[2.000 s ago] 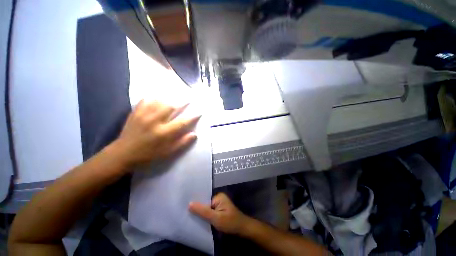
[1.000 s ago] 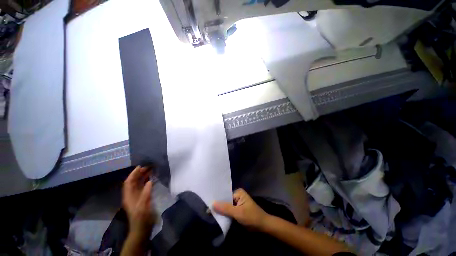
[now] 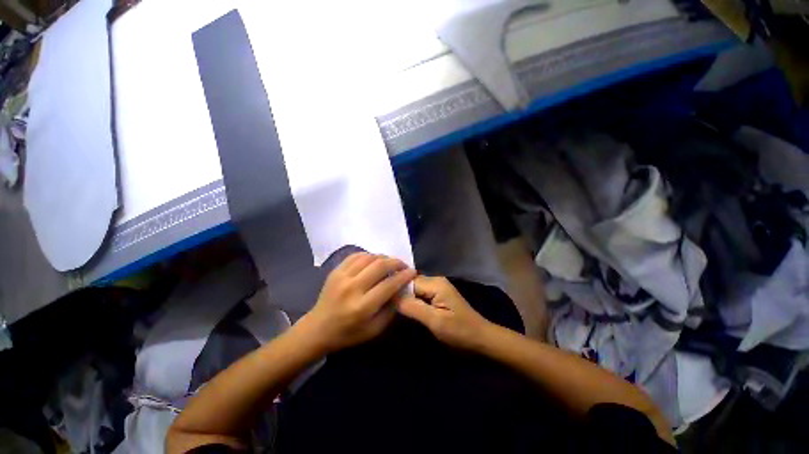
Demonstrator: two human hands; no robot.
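Note:
A light grey panel (image 3: 355,191) runs from the white table over its front edge down to my hands. A long dark grey panel (image 3: 253,142) lies along its left side and also hangs over the edge. My left hand (image 3: 362,297) and my right hand (image 3: 436,306) meet at the lower end of the light panel, near my lap, with fingers bent around its lower right corner. A bit of dark fabric shows by my left fingers. The fingertips partly hide the corner.
A stack of rounded panels (image 3: 71,142) lies at the table's left. A small tapering piece (image 3: 490,53) hangs over the edge ruler (image 3: 435,111) at the right. Crumpled grey and white pieces (image 3: 621,239) are heaped below the table, right. More fabric lies below left.
My view has tilted down and the machine head has left the picture. My left hand has let go of the dark panel and joined my right hand at the light panel's lower corner.

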